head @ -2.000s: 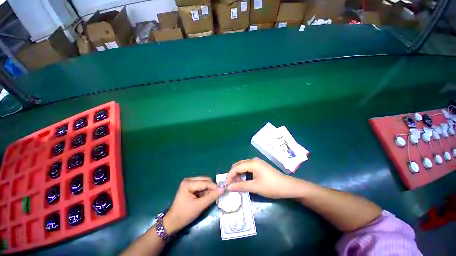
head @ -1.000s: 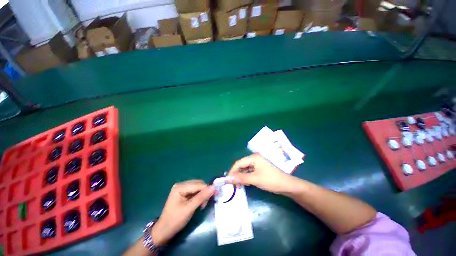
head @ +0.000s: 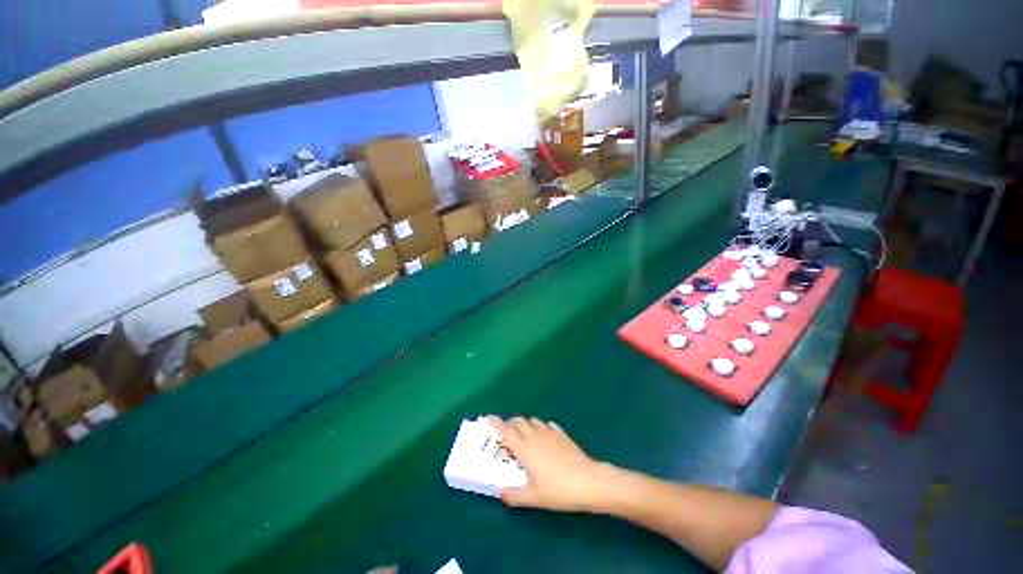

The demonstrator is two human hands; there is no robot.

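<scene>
A stack of white printed leaflets (head: 480,460) lies on the green bench (head: 449,376) at lower centre. My right hand (head: 550,462) is closed around the right side of the stack, fingers over its top and far edge. A small white corner (head: 450,566) shows at the bottom edge, cut off by the frame. Beside it a small skin-toned patch (head: 383,571) may be a bit of my left hand; it is too cut off to tell. The black ring is not in view.
A red board (head: 729,325) with white discs, cables and dark watch-like units lies at the right. A red tray corner (head: 129,558) shows at lower left. A red stool (head: 914,336) stands beyond the bench edge. Cartons stand behind; a yellow bag hangs from the shelf.
The view has swung right and up. My right hand has left the ring and white card and taken hold of the leaflet stack. The left hand has dropped almost or fully out of view.
</scene>
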